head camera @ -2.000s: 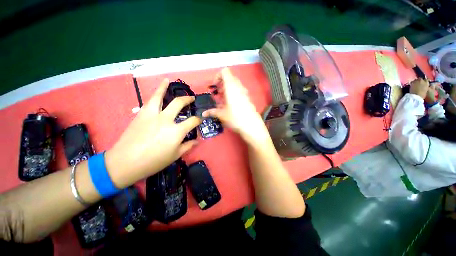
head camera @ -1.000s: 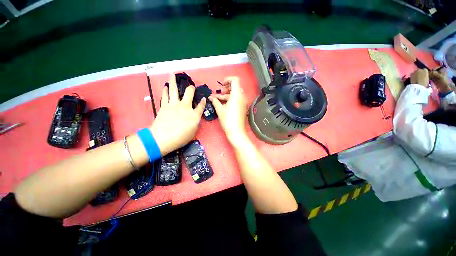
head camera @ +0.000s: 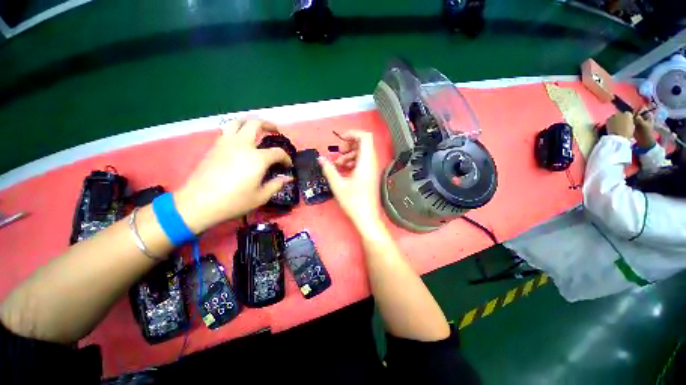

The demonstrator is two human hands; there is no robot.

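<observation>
My left hand (head camera: 239, 171), with a blue band and a silvery bracelet at the wrist, holds an opened black camcorder body (head camera: 284, 194) with its fingers over the top and side. A dark side panel (head camera: 312, 177) lies close to the body's right, with pale spots and a yellowish label at its lower end. My right hand (head camera: 352, 174) is beside the panel, its thumb near the panel's upper right edge. A tiny dark strip (head camera: 333, 149), seemingly a tape piece, is at its fingertips. The link between body and panel is hidden or too small to tell.
Several bodies (head camera: 259, 265) and panels (head camera: 307, 265) lie on the red mat nearer me and left. The tape dispenser (head camera: 429, 180) stands right of my right hand. Farther right are another camcorder (head camera: 555, 147) and a person in white sleeves (head camera: 620, 177). A blue cord hangs from my left wrist.
My left hand's fingers have lifted and curled around the body's top, showing more of the body and panel. My right hand stays beside the panel. The view has shifted slightly.
</observation>
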